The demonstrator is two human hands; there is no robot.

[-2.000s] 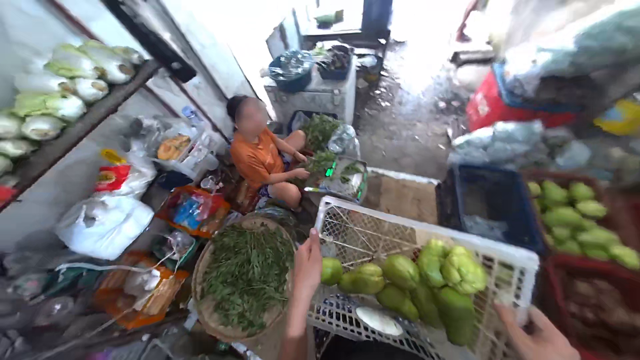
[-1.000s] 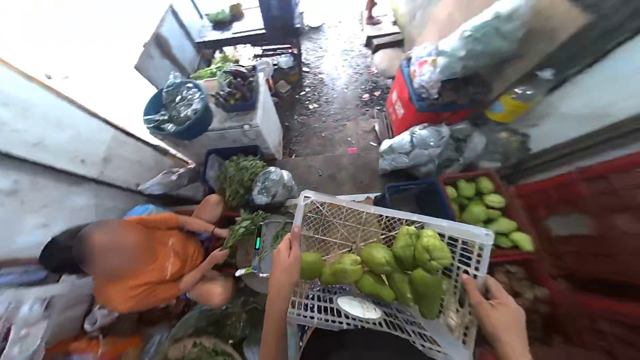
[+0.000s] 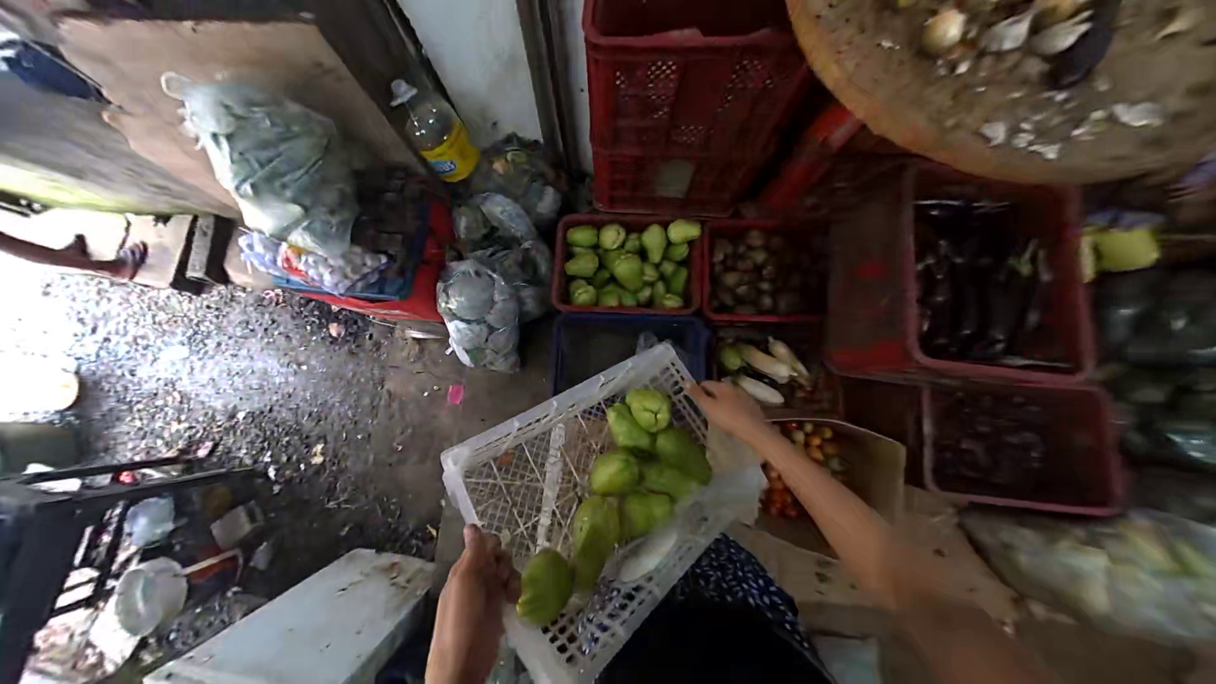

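Note:
A white perforated plastic basket (image 3: 532,432) is held tilted in front of my body. Several green chayotes (image 3: 655,465) lie together along its near and right side, beside a pale oval thing (image 3: 649,554). My left hand (image 3: 480,579) grips the basket's left rim, close to the lowest chayote. On the opposite rim, my right hand (image 3: 731,408) is closed around the edge. Just beyond the basket stands a dark blue crate (image 3: 567,356), partly covered by it. Behind that, a red crate (image 3: 560,261) holds more chayotes (image 3: 627,271).
Red crates of brown roots (image 3: 760,275) and eggplants (image 3: 988,294) stand to the right, near a cardboard box (image 3: 883,465) of small tomatoes. Stuffed plastic bags (image 3: 480,313) sit left of the chayote crate. A white box (image 3: 313,617) is at lower left; a round wooden surface (image 3: 950,114) juts in above.
The view has swung far to the right, onto the crates; the seated person in orange is out of view. Both hands still hold the basket of chayotes, now turned at a slant over the blue crate's near edge.

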